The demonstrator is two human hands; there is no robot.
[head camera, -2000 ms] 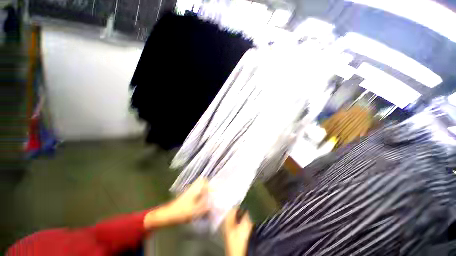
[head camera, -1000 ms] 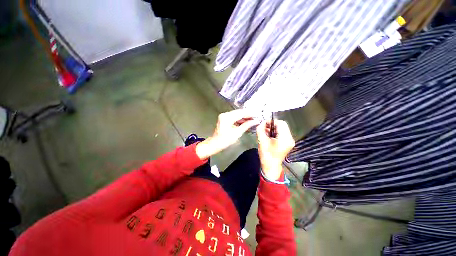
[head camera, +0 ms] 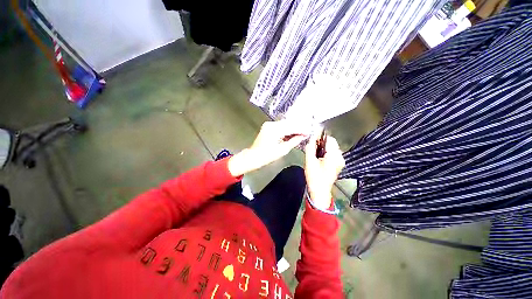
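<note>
A light garment with thin dark stripes (head camera: 350, 52) hangs at top centre, its lower end washed out to white. My left hand (head camera: 271, 144) pinches the garment's bottom edge. My right hand (head camera: 324, 163) is closed around a small dark reddish tool (head camera: 321, 143), perhaps thread snips, mostly hidden in the palm. The tool's tip points up at the edge beside my left fingertips. Whether its blades are open cannot be told. Any threads are too fine to see.
Dark striped garments (head camera: 461, 134) fill the right, above a rack leg (head camera: 364, 242). A black garment (head camera: 216, 20) hangs upper left over a castor. A white panel (head camera: 116, 29), a blue and red item (head camera: 86, 86) and another wheeled stand (head camera: 44, 137) are at left.
The view has tilted down since the first frame. Since the second, both hands stay at the garment's edge, and the right hand's tool has tilted slightly.
</note>
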